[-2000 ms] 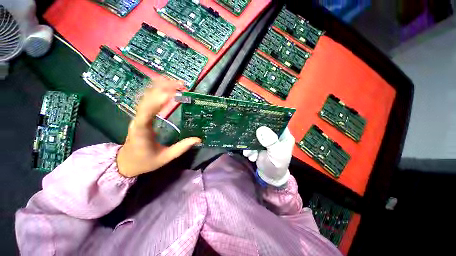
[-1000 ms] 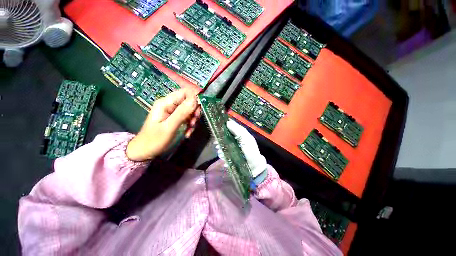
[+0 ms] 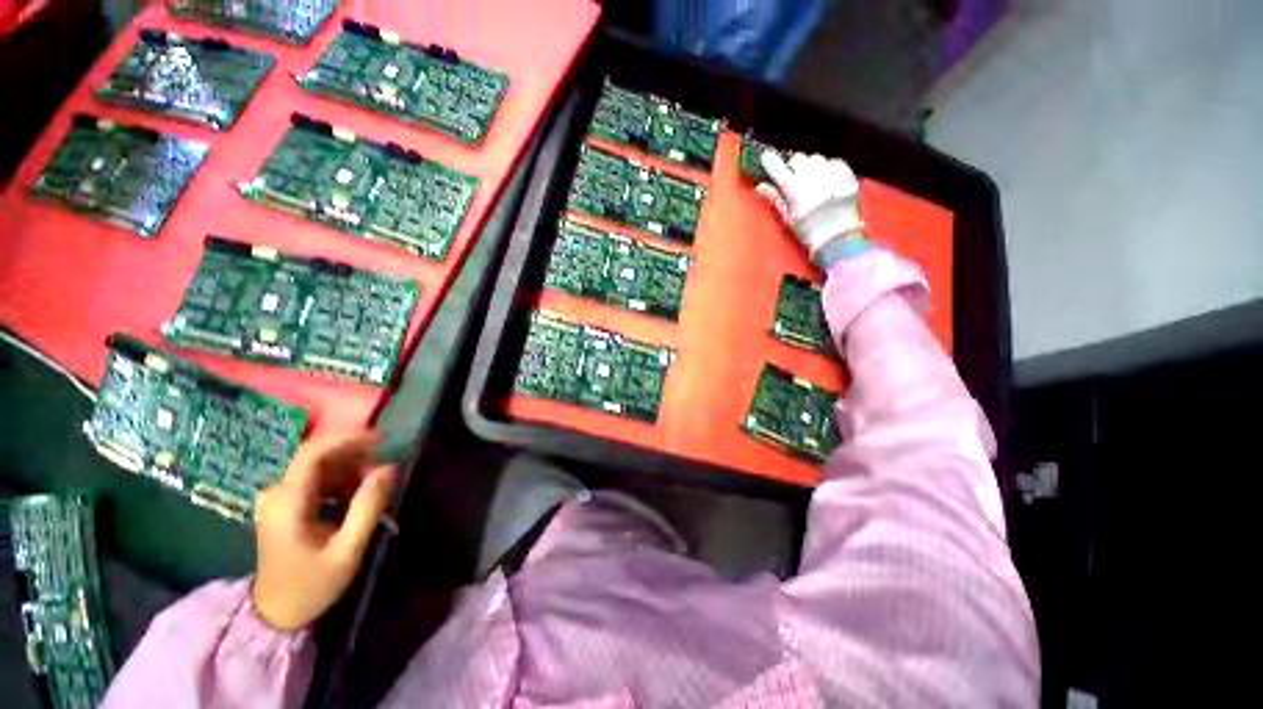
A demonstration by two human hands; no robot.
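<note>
My right hand (image 3: pixel 814 201), in a white glove, is at the far part of the black tray (image 3: pixel 986 249), its fingers on a green circuit board (image 3: pixel 752 158) that the hand partly hides. My bare left hand (image 3: pixel 321 519) is empty, fingers curled and thumb apart, beside the right end of a circuit board (image 3: pixel 194 423) at the red sheet's near edge. Inside the tray, several boards stand in a left column, such as this circuit board (image 3: pixel 616 266). Two more boards lie at right, one of them a circuit board (image 3: pixel 792 410) partly behind my right sleeve.
The rimless red sheet (image 3: pixel 83 298) at left bears several more boards in rows. Another circuit board (image 3: pixel 58 596) lies on the black mat at lower left. The tray's raised black rim (image 3: pixel 485 374) stands beside the red sheet. A grey surface (image 3: pixel 1108 180) is at far right.
The board turned between both hands is now at the tray's far part under my right hand. My left hand has let go and is lower left. The view has shifted; the fan is out of view.
</note>
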